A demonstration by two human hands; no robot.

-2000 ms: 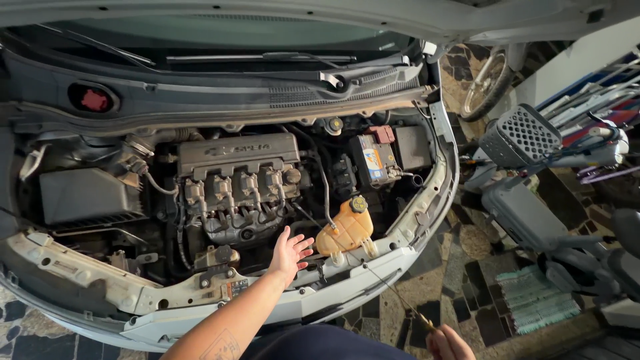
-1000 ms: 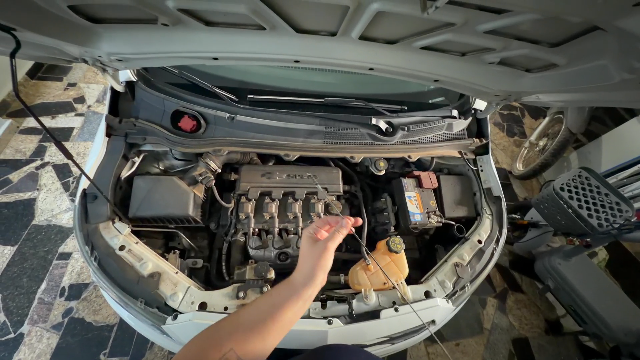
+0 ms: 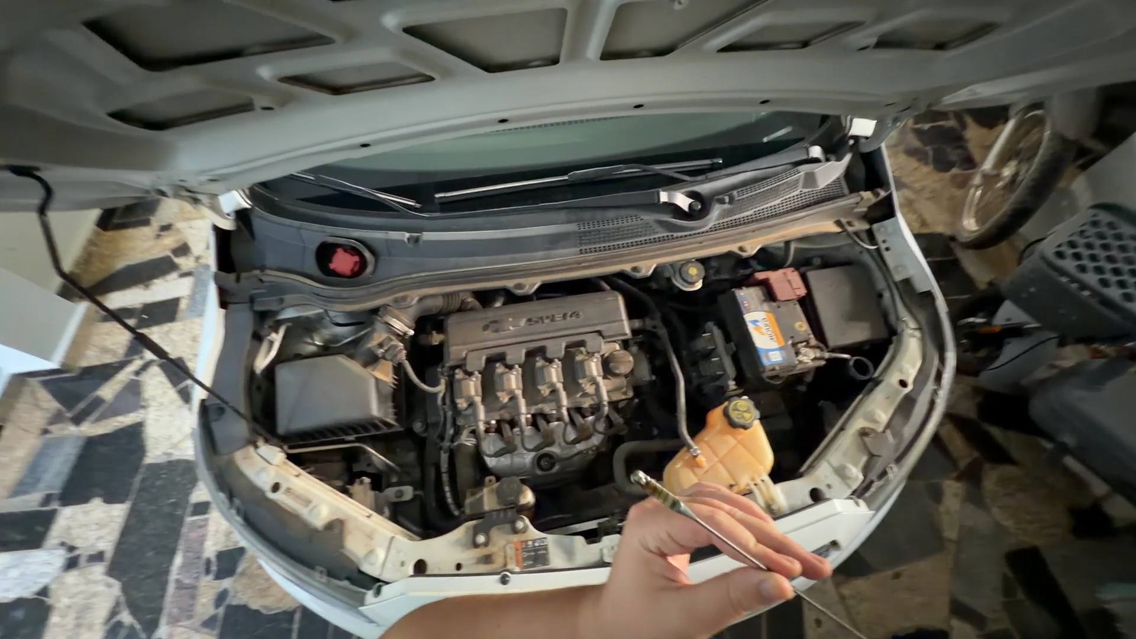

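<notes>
My left hand (image 3: pixel 706 555) reaches in from the bottom, palm partly up, with a thin metal rod (image 3: pixel 658 493), apparently an oil dipstick, held between thumb and fingers. The rod's thicker end points up and left. Its thin shaft runs down to the right and out of the frame. Just beyond my fingers is the orange-yellow coolant reservoir (image 3: pixel 723 448) with its black cap (image 3: pixel 740 413). Left of it lies the engine with its grey cover (image 3: pixel 537 328) and a round black oil filler cap (image 3: pixel 619 361). My right hand is out of view.
The raised hood (image 3: pixel 497 89) spans the top, with a black prop rod (image 3: pixel 133 328) at left. A battery (image 3: pixel 768 333) and a black box (image 3: pixel 845 306) sit at the right of the bay, an air filter housing (image 3: pixel 333 395) at left. A wheel (image 3: pixel 1016 177) stands at the right.
My left hand, open and empty two seconds ago, has closed on the rod and since come lower and nearer. My right hand, earlier at the rod's yellow handle, has left view.
</notes>
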